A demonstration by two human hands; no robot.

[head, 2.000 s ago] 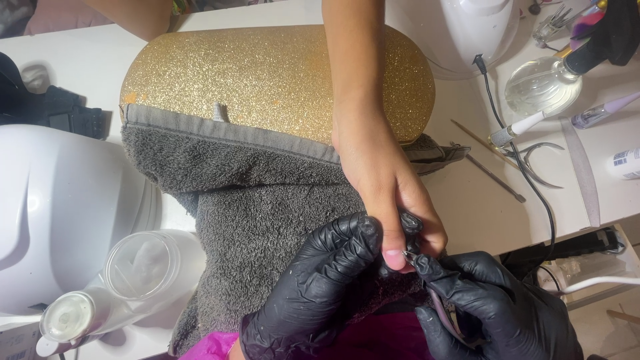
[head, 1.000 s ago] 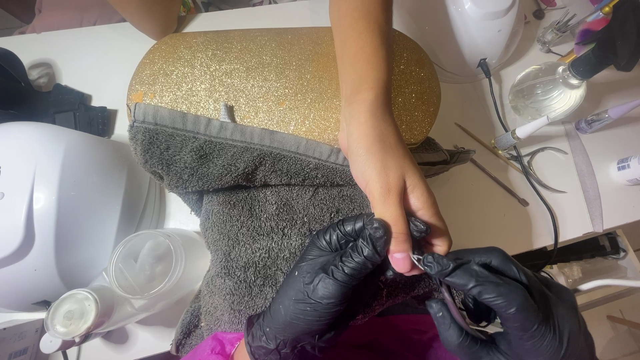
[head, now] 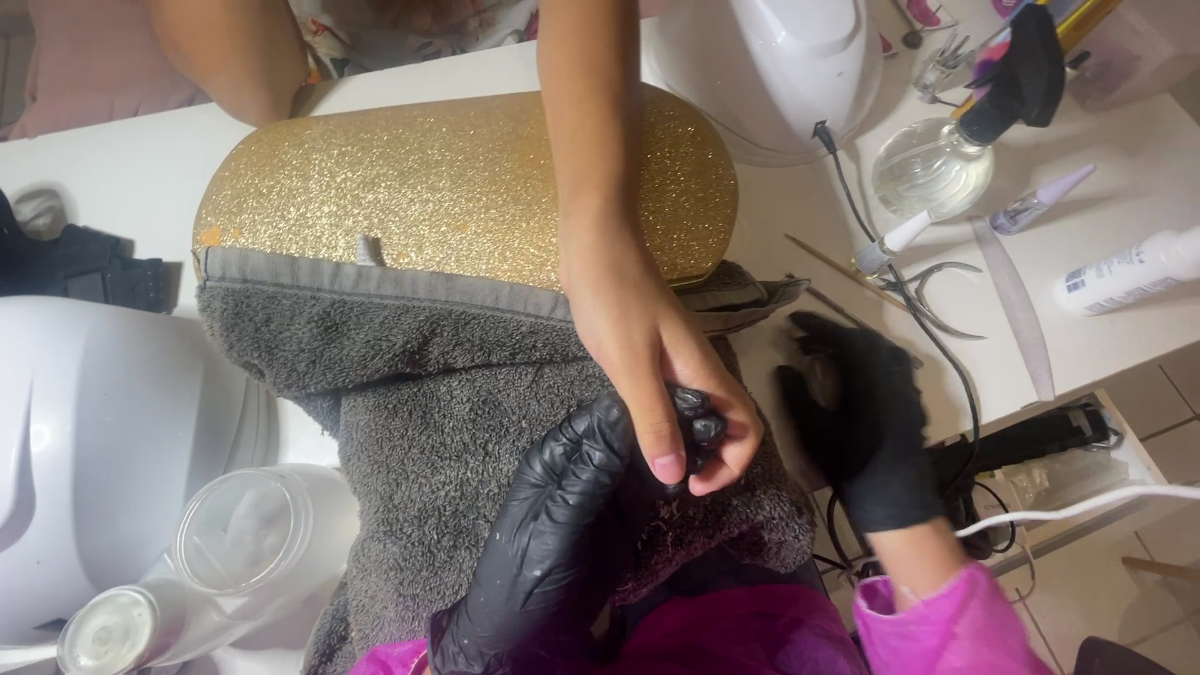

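My left hand, in a black glove, holds another person's hand from below, its fingertips showing between that hand's thumb and fingers. The person's forearm rests across a gold glitter armrest cushion. A dark grey towel lies under both hands. My right hand, also gloved in black and blurred by motion, is over the table edge to the right of the towel, fingers spread. Whether something lies under its fingers cannot be made out. Above it are metal nippers, a thin metal tool and a nail file.
White nail lamps stand at left and top right. Clear plastic jars are at lower left. A black cable, a spray bottle, a brush and a white bottle lie right. An open drawer holds items.
My right hand has moved away from the person's thumb, out to the right by the tools. The metal tool it held there no longer shows in it. My left hand still holds the person's hand.
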